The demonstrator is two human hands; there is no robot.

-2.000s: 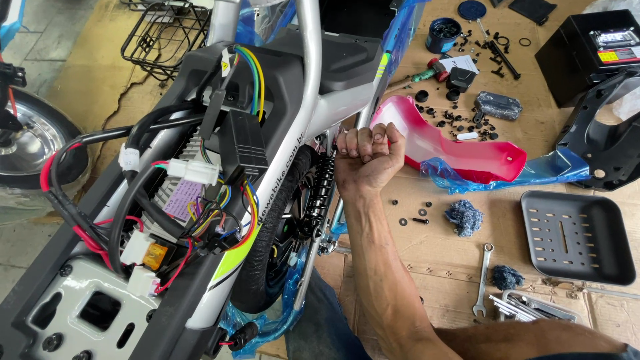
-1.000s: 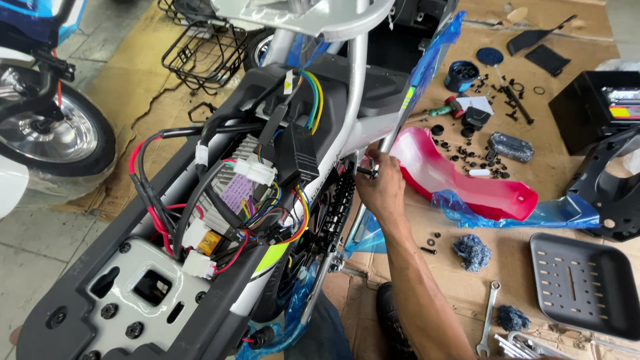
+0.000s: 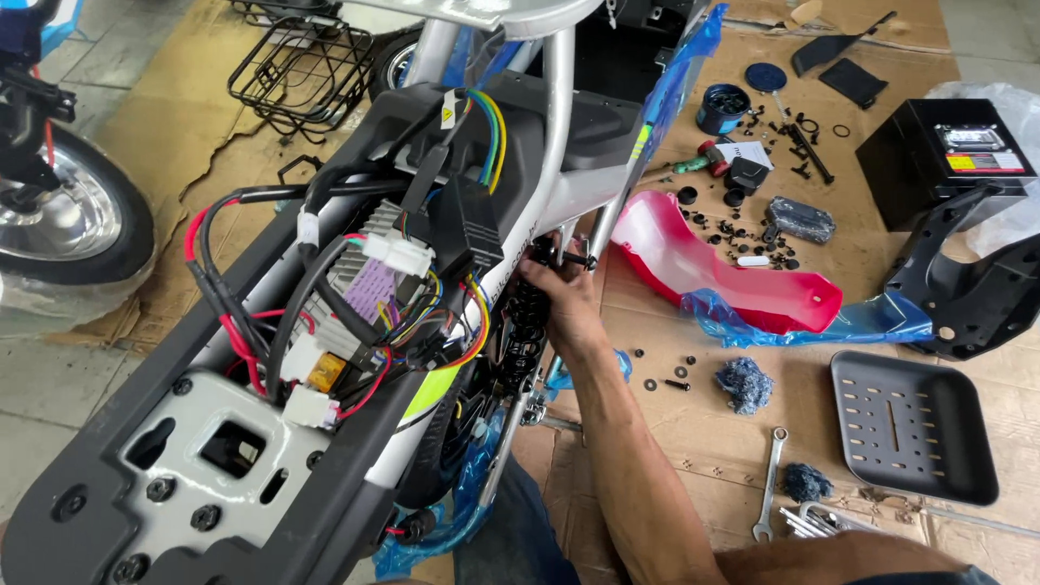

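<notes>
My right hand (image 3: 569, 301) is at the upper end of a black coil-spring shock absorber (image 3: 524, 333), its thumb across the top and its other fingers curled, partly hidden. A short dark rod-like part (image 3: 578, 260) shows by the fingers, beside a silver tube (image 3: 603, 227); whether I hold it is unclear. The shock absorber sits at the side of a partly dismantled electric bike or scooter, with a grey-and-white frame (image 3: 569, 191). Coloured wires and a finned metal controller (image 3: 386, 223) lie exposed in its open body. My left hand is out of view.
On cardboard at right lie a red-and-white plastic fender-like cover (image 3: 731, 276), a combination wrench (image 3: 768, 487), a slotted black tray (image 3: 914, 426), a blue rag (image 3: 745, 384), loose bolts and washers (image 3: 677, 385), and a black battery box (image 3: 926, 154). A wheel (image 3: 73, 195) stands at left, near a wire basket (image 3: 305, 77).
My right hand, a raised fist beside the frame two seconds ago, is now lower, at the shock absorber's top. The view has shifted somewhat.
</notes>
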